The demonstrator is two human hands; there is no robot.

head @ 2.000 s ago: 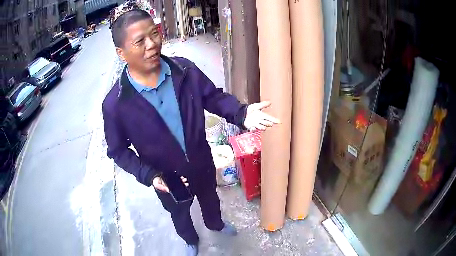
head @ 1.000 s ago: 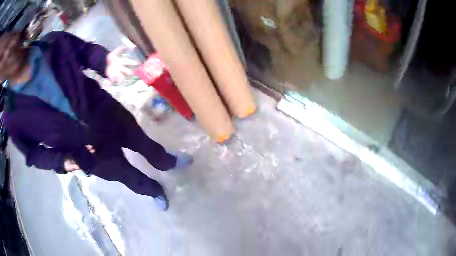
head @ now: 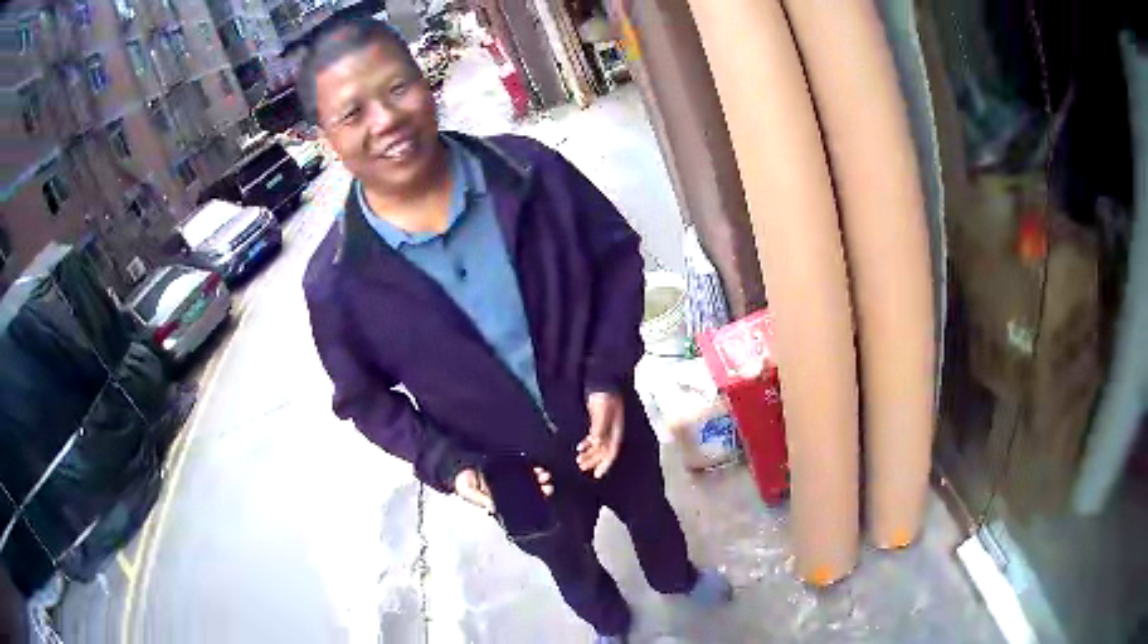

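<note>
Neither of my hands is in view. A person in a purple jacket (head: 567, 277) stands nearest in front of me, facing me. The person holds a dark smartphone (head: 521, 499) low in one hand, and the other hand (head: 602, 434) hangs open near the waist. Two tall tan cardboard tubes (head: 806, 315) stand upright side by side to the right of the person, their lower ends on the pavement.
A red case (head: 759, 421) stands behind the tubes, near a white bucket (head: 665, 315). Glass doors with a pale metal sill (head: 1003, 589) are at the right. Parked cars (head: 227, 237) and a dark green covered object (head: 76, 390) line the street at left.
My view has swung down and back up. The person's outstretched hand has dropped from beside the tubes to the waist, and the person's face has turned towards me.
</note>
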